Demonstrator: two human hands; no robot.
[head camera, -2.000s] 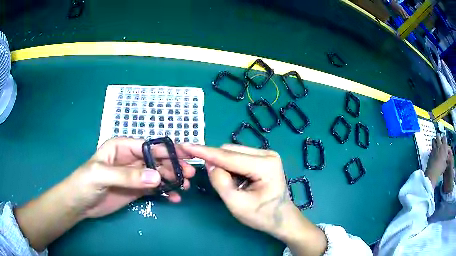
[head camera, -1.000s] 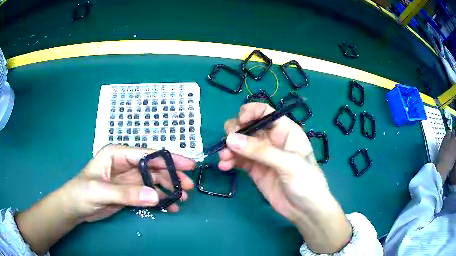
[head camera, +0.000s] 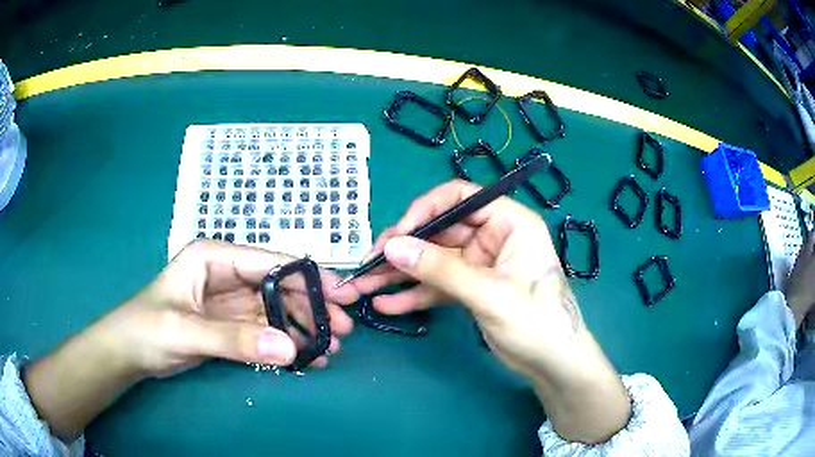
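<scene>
My left hand (head camera: 210, 312) holds a black rounded-rectangle frame (head camera: 276, 308) upright between thumb and fingers. My right hand (head camera: 487, 268) holds dark tweezers (head camera: 456, 214) like a pen, their fine tip pointing down-left near the fingertips of my left hand, beside the frame. Whether the tip holds a small part is too small to tell. The white parts tray (head camera: 181, 192) with rows of small dark parts lies behind my left hand, which covers its lower left corner. Another black frame (head camera: 407, 328) lies partly hidden under my right hand. Tiny white bits (head camera: 253, 399) lie below my left hand.
Several black frames (head camera: 581, 248) lie loose to the right. A thin yellow loop (head camera: 509, 129) lies among them. A blue bin (head camera: 735, 182) and a neighbouring person's sleeve (head camera: 746, 375) are at right. A yellow-edged strip (head camera: 268, 59) crosses behind. A white fan (head camera: 9, 152) is at the left edge.
Two seconds ago my right index finger was at the frame; the tweezers now point there in a pen-like grip. A frame has appeared on the mat beneath my right hand. The view has shifted slightly.
</scene>
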